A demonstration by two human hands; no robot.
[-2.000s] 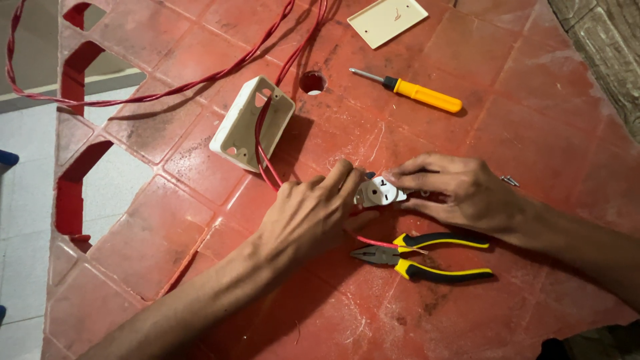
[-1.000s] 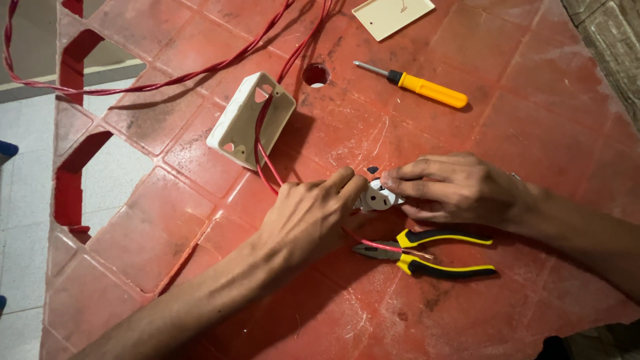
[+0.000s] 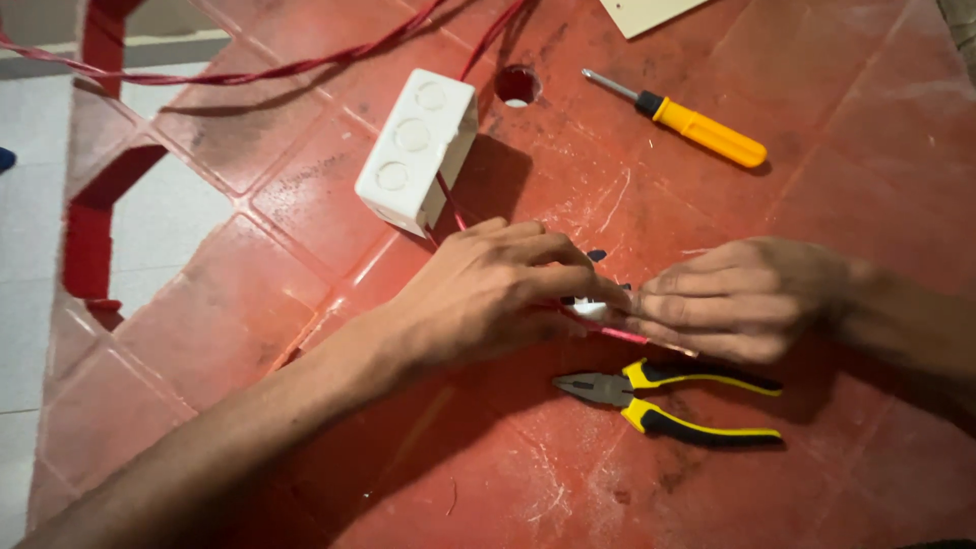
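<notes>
My left hand (image 3: 507, 286) grips a small white electrical socket (image 3: 589, 309), mostly hidden by the fingers. The fingertips of my right hand (image 3: 724, 297) are closed on the socket's right side. A red insulated wire (image 3: 618, 333) with a bare copper end runs out below the socket toward my right fingers. Up and left of my left hand, a white plastic electrical box (image 3: 412, 136) lies tipped with its round knockouts facing up, and red wires pass through it. Just below my right hand lie combination pliers (image 3: 610, 389) with yellow and black handles.
A yellow-handled screwdriver (image 3: 709, 136) lies at the upper right of the red plastic table (image 3: 839, 229). A cream cover plate (image 3: 648, 11) is at the top edge. Twisted red wire (image 3: 252, 78) crosses the upper left, near the table's cut-outs. A round hole (image 3: 518, 85) is beside the box.
The box has tipped over, from its open side showing to its knockout side facing up. My left fingers now cover more of the socket, whose face showed plainly before.
</notes>
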